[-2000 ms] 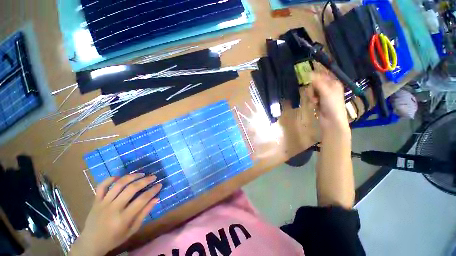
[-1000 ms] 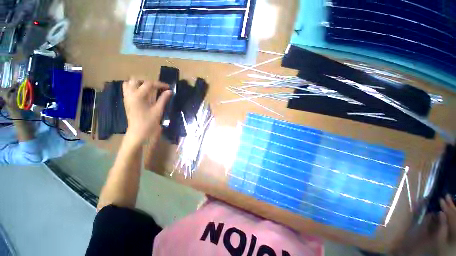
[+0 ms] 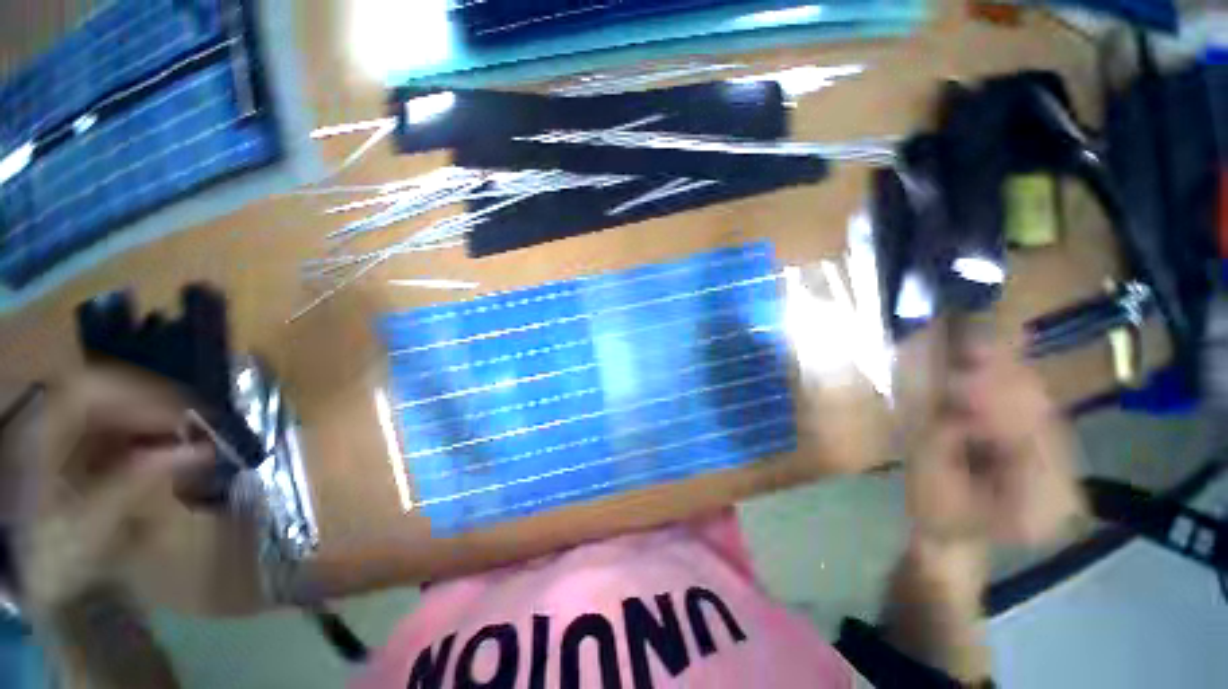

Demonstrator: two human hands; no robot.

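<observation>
The bright blue solar cell string (image 3: 539, 384) lies flat in front of me, with a thin silver ribbon along its left end. My left hand (image 3: 128, 471) is blurred, beside the short black strips (image 3: 168, 337) and loose silver ribbons (image 3: 279, 464) at the left. A dark piece and a thin silver line show at its fingertips, but whether it grips them cannot be told. My right hand (image 3: 994, 438) is blurred, right of the string and just below the right-hand black strips (image 3: 929, 242). Its fingers look curled; whether it holds something cannot be told.
Beyond the string lie long black sheets (image 3: 606, 128) with silver ribbons scattered on top. A stack of blue strings (image 3: 128, 148) is at the far left, and a dark stack on a teal sheet (image 3: 862, 16) at the back. A yellow block (image 3: 1033, 209) is at the right.
The view swung left, then back right. My left hand left the string and went to the left-hand black strips, now lower beside them. My right hand is nearer me than two seconds ago.
</observation>
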